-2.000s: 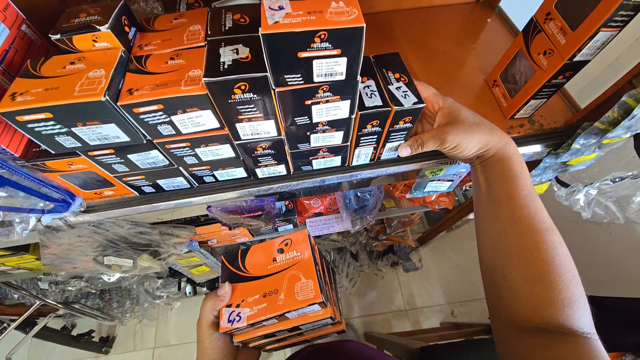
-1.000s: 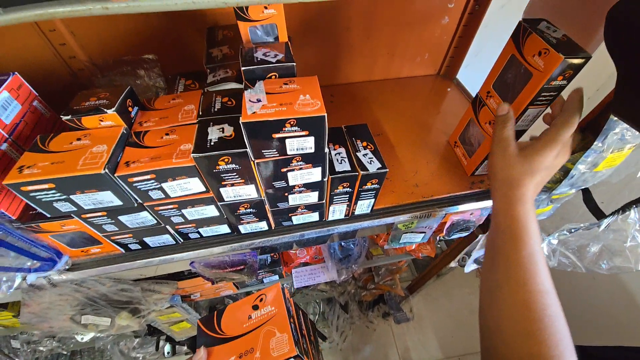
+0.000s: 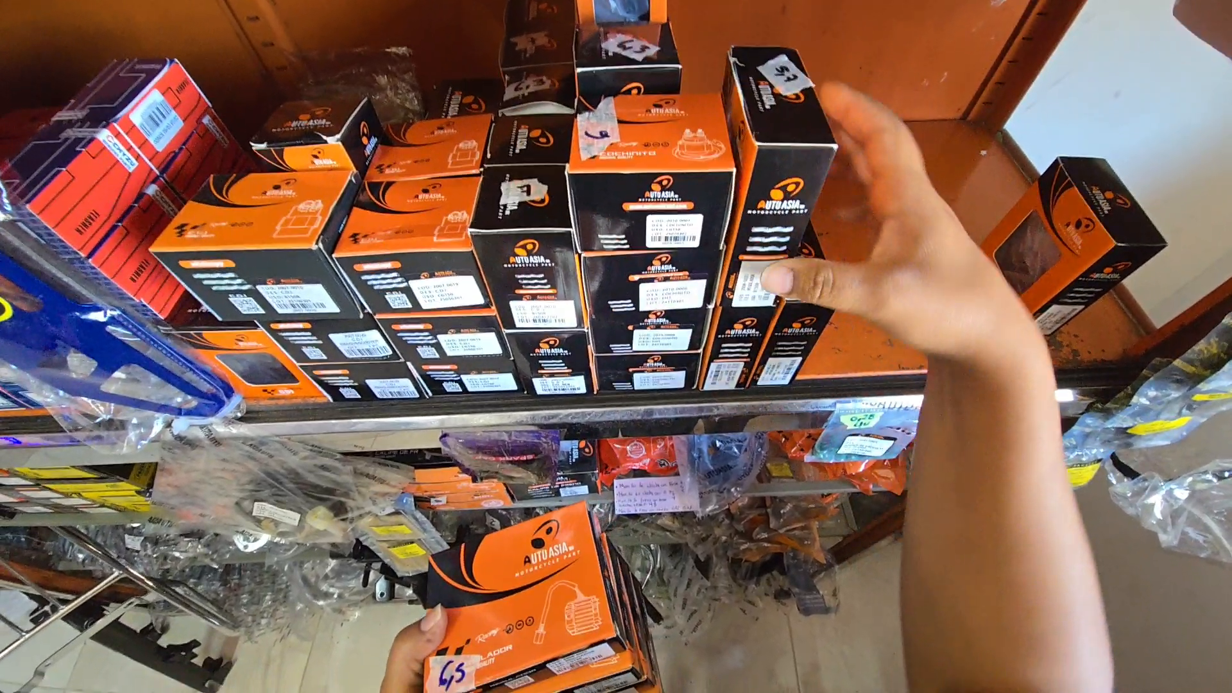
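My left hand (image 3: 416,647) holds a stack of flat orange-and-black motorcycle part boxes (image 3: 525,606) below the shelf edge, thumb on the near side. My right hand (image 3: 890,231) is at a tall black-and-orange box (image 3: 780,183), its thumb on the label and its fingers behind the right side. That tall box stands upright on top of two narrow boxes (image 3: 736,351), beside a stack of Cochinito boxes (image 3: 650,202). The fingertips behind the box are partly hidden.
More part boxes (image 3: 260,250) fill the left of the orange shelf (image 3: 866,351). A box with a window (image 3: 1068,241) leans at its right end. Red boxes (image 3: 144,183) and a blue plastic-wrapped item (image 3: 106,337) lie at far left. Bagged parts (image 3: 289,500) hang below.
My right hand has moved left from near the right-end box to the narrow boxes. A tall box now stands on top of those, where none stood a second ago.
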